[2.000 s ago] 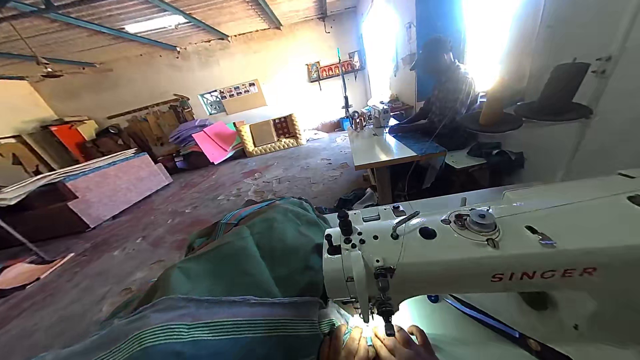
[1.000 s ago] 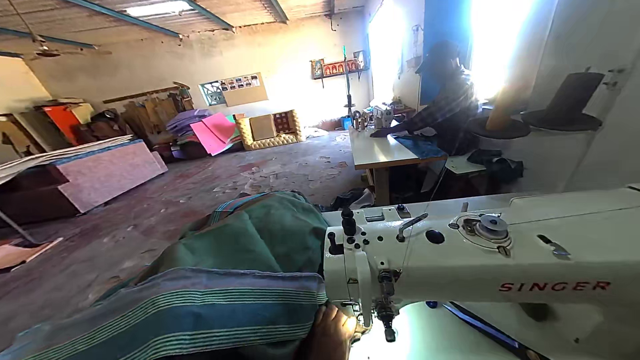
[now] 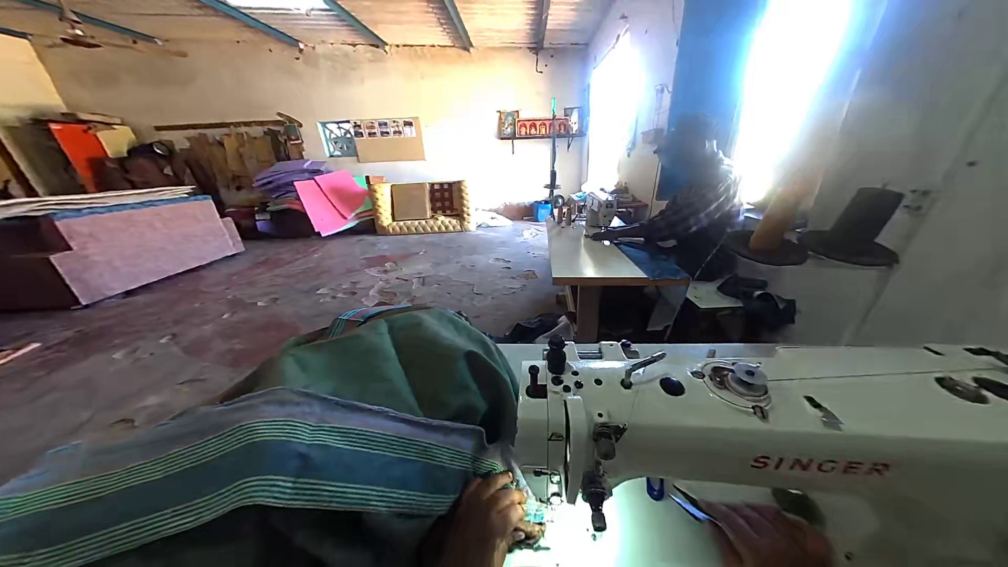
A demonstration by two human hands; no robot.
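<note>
A white Singer sewing machine [image 3: 709,441] fills the lower right, its needle area lit brightly. My left hand [image 3: 492,516] grips the edge of a blue striped fabric [image 3: 315,465] just left of the presser foot, with fingers curled over the cloth. Green fabric [image 3: 402,366] is bunched behind the striped part. My right hand [image 3: 768,535] lies under the machine's arm on the right, beside what look like scissors [image 3: 693,504]; whether it holds them cannot be told. A small blue object [image 3: 655,488] rests on the bed to their left.
Two thread cones [image 3: 780,220] [image 3: 865,220] stand behind the machine. Beyond, a person [image 3: 697,197] works at another sewing table [image 3: 598,264]. A yellow tufted sofa frame [image 3: 421,209], pink sheets [image 3: 335,201] and a long pink-sided stack [image 3: 146,244] stand across the worn floor.
Both hands were at the needle two seconds ago. My right hand is now under the machine's arm, while my left hand stays by the cloth edge.
</note>
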